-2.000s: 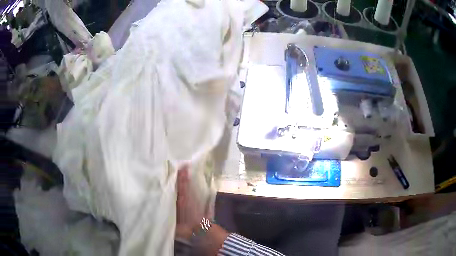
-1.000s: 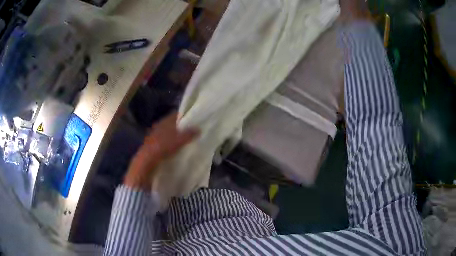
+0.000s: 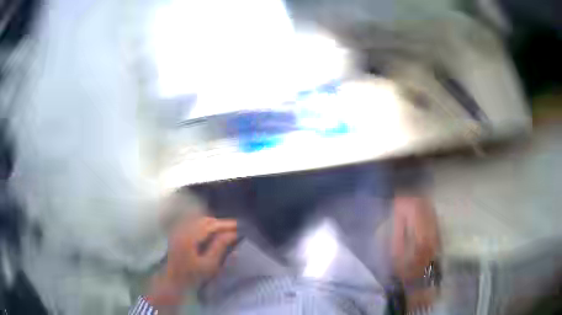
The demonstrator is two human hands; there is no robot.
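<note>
The view is strongly blurred. White fabric (image 3: 80, 154) hangs in a large mass along the left side. My left hand (image 3: 200, 246) is below the table's front edge with its fingers curled, beside a pale cloth (image 3: 256, 261) over my lap. My right hand (image 3: 414, 237) is at the right of the lap, fingers pointing up toward the table edge, smeared by motion. Whether either hand grips the cloth cannot be told. The sewing machine area (image 3: 228, 55) is washed out by glare, with a blue plate (image 3: 262, 138) at its front.
The pale table (image 3: 370, 144) ends in a curved front edge above both hands. A dark slim tool, perhaps thread snips (image 3: 462, 98), lies on its right part. A pale surface or cloth (image 3: 493, 203) is at the right, below the table edge.
The view has swung back from the right side to the machine. The cream piece once stretched between my hands is no longer seen raised. Both hands are now low, over the lap.
</note>
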